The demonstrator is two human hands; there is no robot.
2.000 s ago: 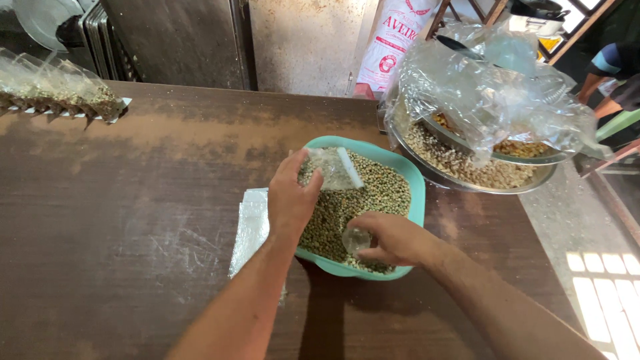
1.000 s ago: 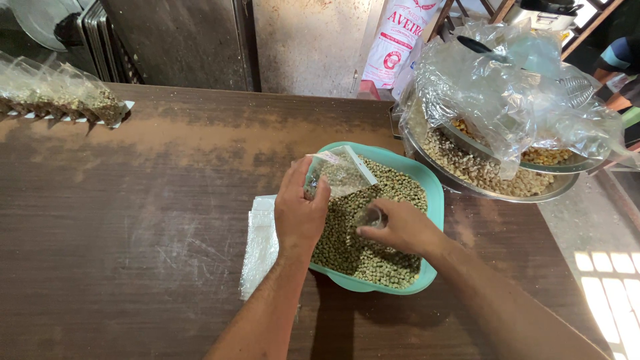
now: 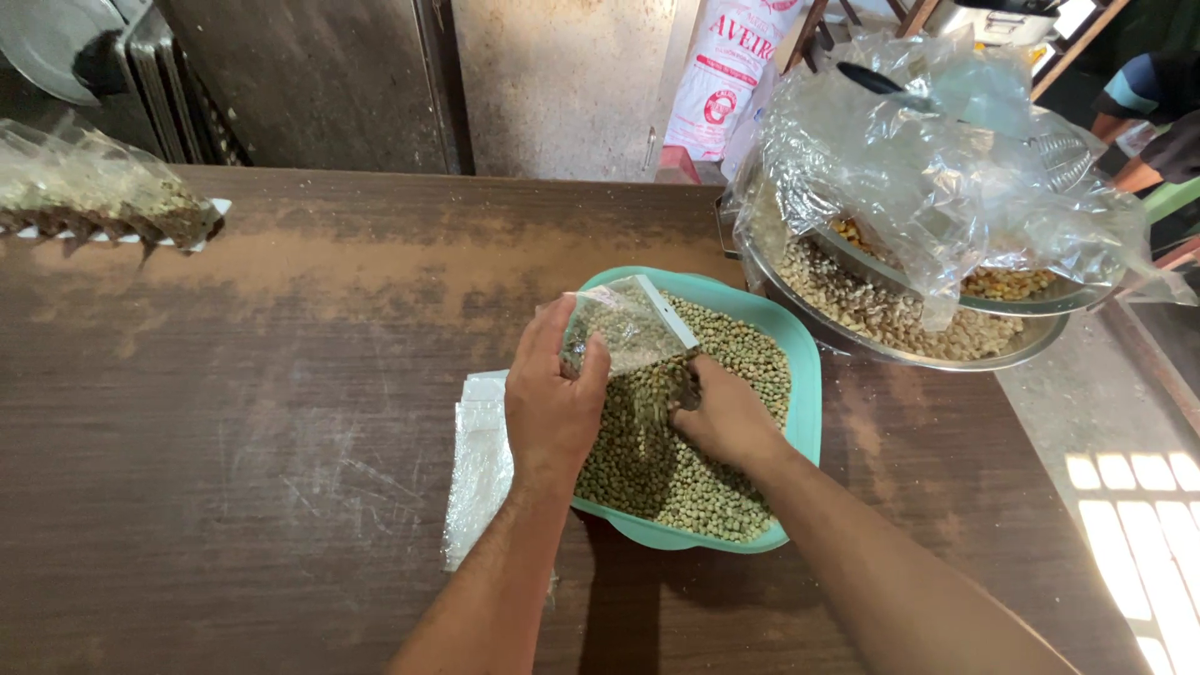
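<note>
A teal plastic tub (image 3: 804, 403) full of small greenish-brown dried legumes or seeds (image 3: 722, 506) stands on the dark wooden table. My left hand (image 3: 558, 394) holds a small clear plastic bag (image 3: 628, 323) with a white top strip over the tub's left part. My right hand (image 3: 727, 412) is low over the seeds, near the bag's mouth, its fingers curled round something dark or clear that they mostly hide, and some seeds seem to fall beneath. A stack of clear plastic bags (image 3: 480, 469) lies left of the tub, partly behind my left forearm.
A row of filled clear bags (image 3: 103, 192) stands at the back left. Metal bowls (image 3: 1022, 352) of grains, topped with crumpled plastic film (image 3: 900, 178), sit at the right corner. Beyond are metal trays (image 3: 155, 89), a printed white sack (image 3: 727, 80) and part of another person (image 3: 1148, 103).
My right hand has risen from among the seeds toward the mouth of the bag. The clear cup seen in it earlier is now mostly hidden. My left hand still holds the bag.
</note>
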